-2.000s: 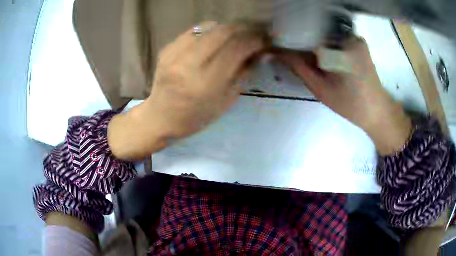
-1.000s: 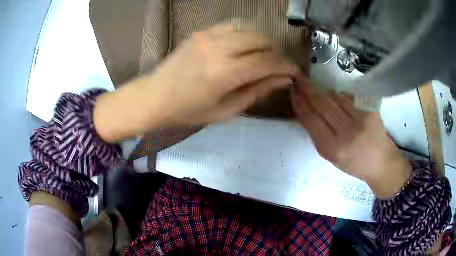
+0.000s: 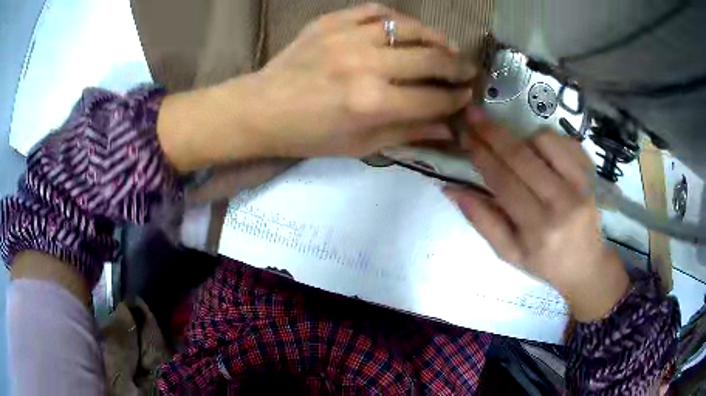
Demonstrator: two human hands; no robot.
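The brown ribbed fabric [image 3: 313, 14] lies at the top left and centre, with a fold running down it. My left hand [image 3: 352, 89], with a ring, lies over its lower part, fingers curled at its right edge; the thumb side is partly hidden. My right hand [image 3: 538, 201] is blurred, just right of it, thumb and fingers apart. Its upper fingertips meet my left fingertips, and I see no cloth between its thumb and fingers. The presser foot and needle are not distinguishable.
The blurred grey machine head [image 3: 642, 46] fills the upper right, with a black spring and thread guides below it. Round metal plates [image 3: 542, 100] sit in the bed. A tan strip [image 3: 656, 209] lies right. The white table [image 3: 341, 224] has ruler marks; brown fabric [image 3: 135, 348] bunches lower left.
The machine head shows farther right and more of the bed plates is visible. My right hand's thumb has spread from its fingers. The small pale piece seen by my right hand is no longer distinguishable.
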